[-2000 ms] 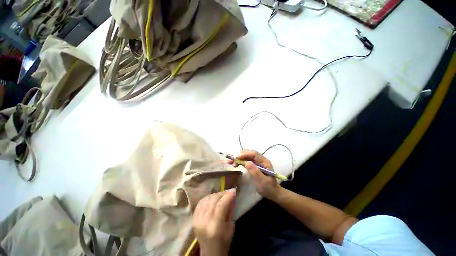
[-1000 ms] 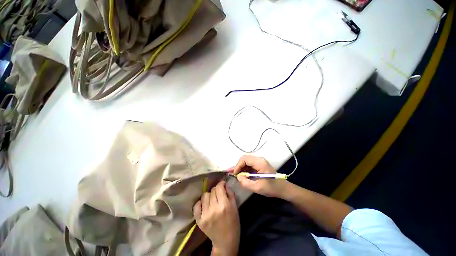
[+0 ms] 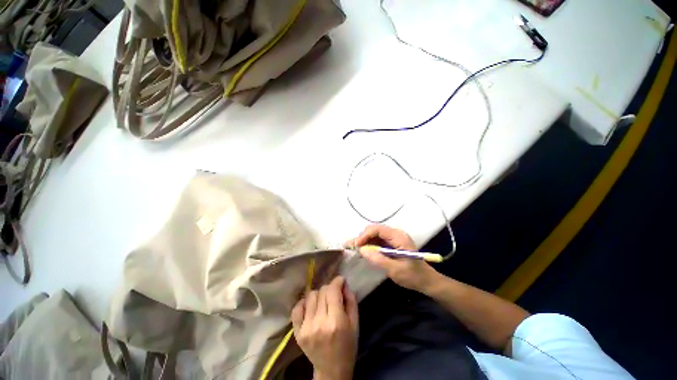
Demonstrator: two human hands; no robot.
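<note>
A beige tote bag (image 3: 215, 252) lies in soft folds at the table's near edge. Yellow tape (image 3: 276, 355) runs along its inner edge. My left hand (image 3: 326, 323) pinches the bag's edge near the corner. My right hand (image 3: 393, 256) holds a white and purple pen-like tool (image 3: 404, 254) with yellow ends. Its front end is at the bag's corner seam; the fine tip is too small to make out. A thin pale cord (image 3: 450, 223) runs from its rear.
A white table (image 3: 282, 141) bears a bag pile (image 3: 245, 44) at the top, other bags at left (image 3: 56, 104) and bottom left (image 3: 52, 341), and a dark lead (image 3: 445, 100) at right. A yellow-lined dark floor (image 3: 564, 215) lies beyond the right edge.
Since the first frame, the pen has shifted from beyond the corner onto the bag's edge, and the edge is stretched straighter. The whole view has also shifted.
</note>
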